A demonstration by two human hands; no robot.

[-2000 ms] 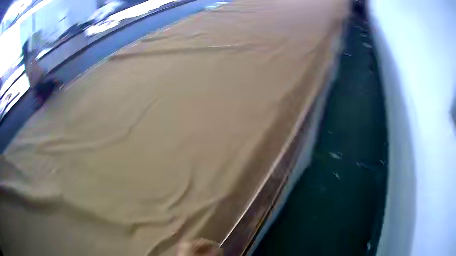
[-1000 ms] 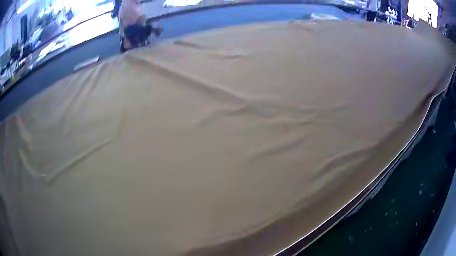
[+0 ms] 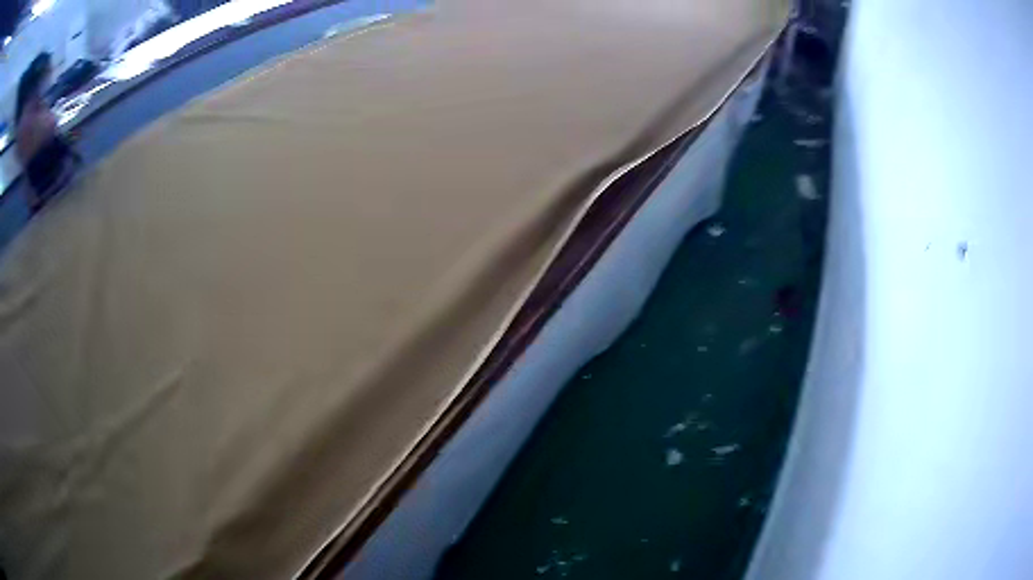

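Observation:
The khaki fabric [image 3: 329,227] covers the long table as one broad sheet, with soft creases at the lower left. Its selvedge [image 3: 491,343] runs as a thin whitish line along the near edge and bows inward around the middle. The dark brown table edge [image 3: 566,270] shows beside it. A pale sheet [image 3: 532,397] hangs below the table edge. Neither of my hands is in the picture.
A person [image 3: 43,147] stands across the table at the far left, blurred. A blue-covered surface [image 3: 244,62] lies beyond the cloth. The green floor [image 3: 646,419] has pale scraps. A white wall [image 3: 929,295] rises at the right.
The view has swung to the right, so floor and wall fill the right side. The long diagonal crease seen a second ago no longer shows. The person appears farther left.

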